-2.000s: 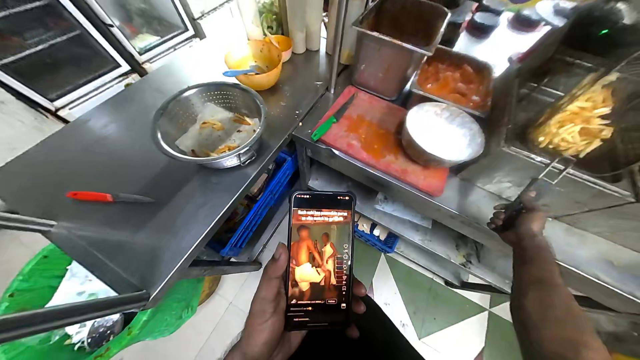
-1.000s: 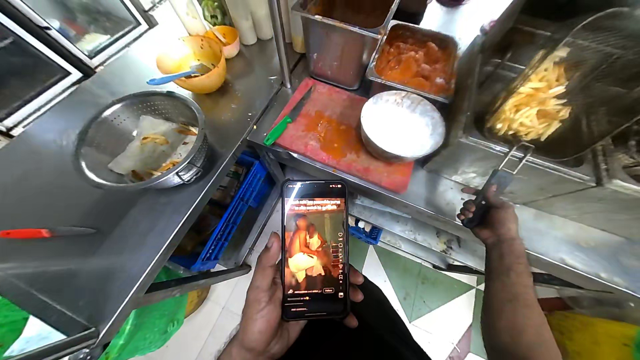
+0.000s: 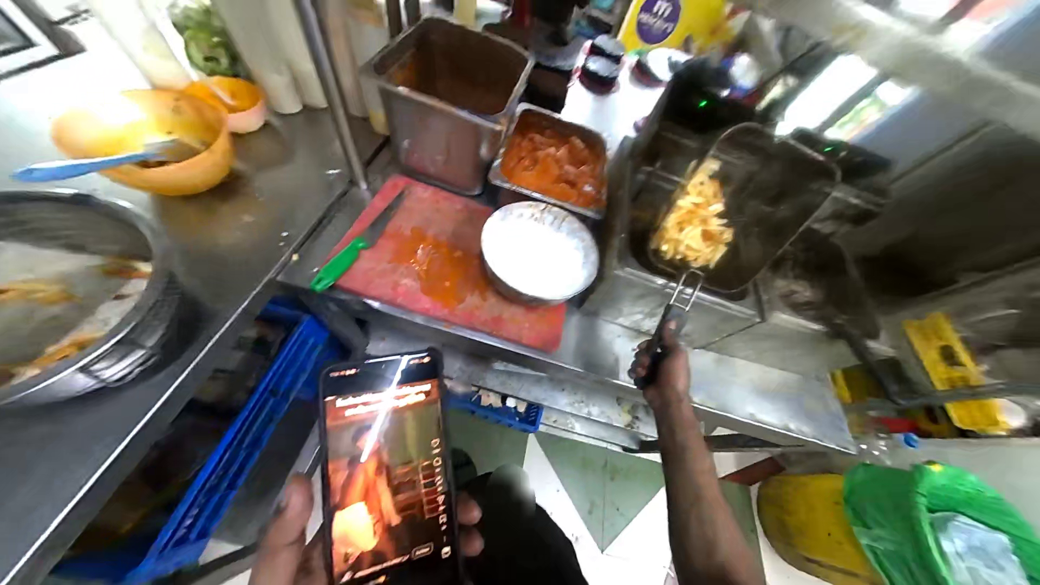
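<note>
My left hand (image 3: 284, 528) holds a smartphone (image 3: 386, 471) upright, its screen lit, at the lower middle. My right hand (image 3: 668, 366) grips the black handle of a wire fryer basket (image 3: 760, 211). French fries (image 3: 697, 219) lie in the basket, gathered on its left side, over the deep fryer (image 3: 638, 219). Left of the fryer, a metal bowl of white powder (image 3: 539, 250) stands on a red cutting board (image 3: 520, 323). A green-handled knife (image 3: 341, 264) lies across the board's left part, beside an orange smear.
Behind the board stand a deep steel container (image 3: 443, 146) and a steel pan of orange-coated pieces (image 3: 554, 162). At left are a metal colander (image 3: 154, 325) and a yellow bowl (image 3: 195, 166) with a blue-handled utensil. Blue crates (image 3: 236, 455) sit below; a green bag (image 3: 918, 520) is at lower right.
The view has swung to the right. My right hand still grips the basket handle and my left still holds the phone, whose picture has changed.
</note>
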